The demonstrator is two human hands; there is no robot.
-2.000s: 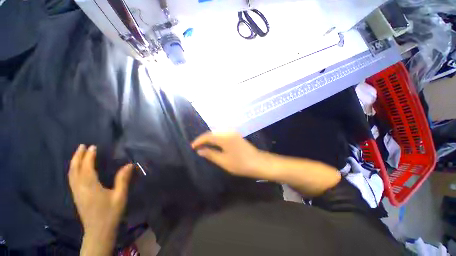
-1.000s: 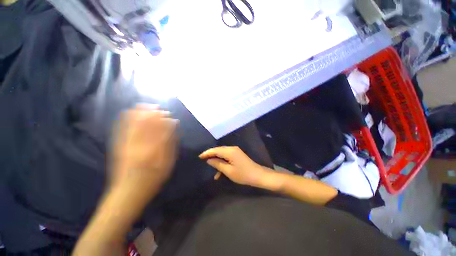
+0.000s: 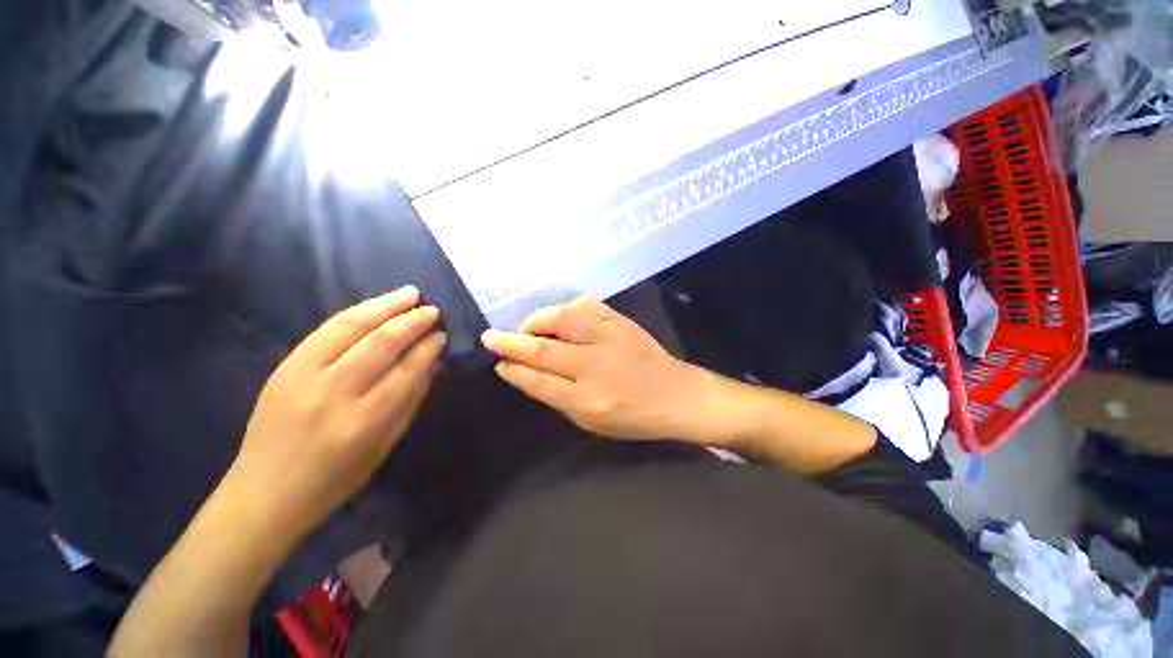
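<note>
A large black fabric panel (image 3: 142,321) covers the left side and runs up to the bright light at the sewing machine's needle area. The blue-grey stubby cylinder (image 3: 345,23) shows at the top edge. My left hand (image 3: 337,399) lies on the fabric with its fingertips on the fabric near its right edge; its thumb is hidden. My right hand (image 3: 598,370) is at the near corner of the white bed, fingertips beside that fabric edge, close to my left fingertips but apart. Whether either hand pinches the cloth is hard to tell.
The white machine bed (image 3: 566,116) has a ruler strip (image 3: 772,161) along its near edge. A red slotted basket (image 3: 1029,257) holding black and white pieces stands at right. Black cloth (image 3: 785,296) hangs below the bed edge. White scraps (image 3: 1068,591) lie at lower right.
My left hand has come from the lower left to the fabric's right edge. My right hand stays near the bed corner. The view has shifted, and the scissors are out of the picture.
</note>
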